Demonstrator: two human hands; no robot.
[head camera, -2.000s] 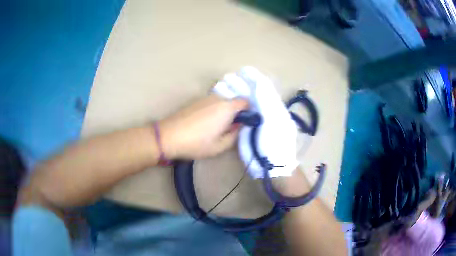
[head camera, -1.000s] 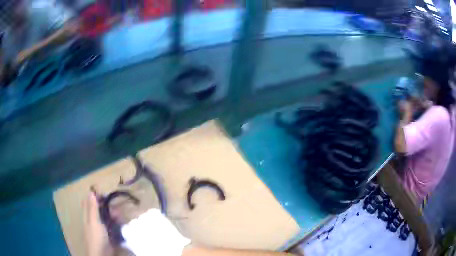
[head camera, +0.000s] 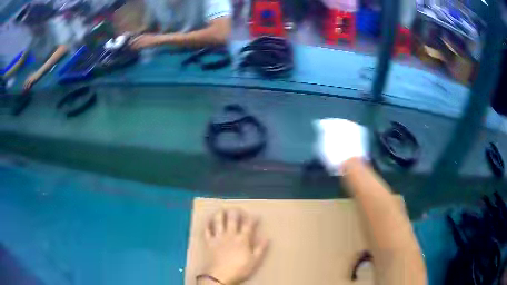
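Note:
My left hand (head camera: 234, 245), bare with a thin bracelet, lies palm down with fingers spread on the tan cardboard mat (head camera: 311, 236). My right hand (head camera: 341, 143), in a white glove, reaches over the dark green belt beyond the mat. It is blurred and its fingers cannot be made out. A dark part (head camera: 314, 167) shows just below and left of the glove; whether the glove touches it cannot be told. A small black C-shaped yoke (head camera: 360, 265) lies on the mat beside my right forearm, which may hide part of it.
Black headphone frames lie on the belt left (head camera: 236, 136) and right (head camera: 399, 145) of the glove. Green posts (head camera: 383, 53) rise at the belt. A black heap (head camera: 481, 245) lies at the right. Other workers' arms (head camera: 186, 38) and red stools (head camera: 267, 18) show beyond.
The view has turned left and up. The headband and yoke that were at my hands are gone from the mat. My right hand has moved out over the belt; my left has opened flat.

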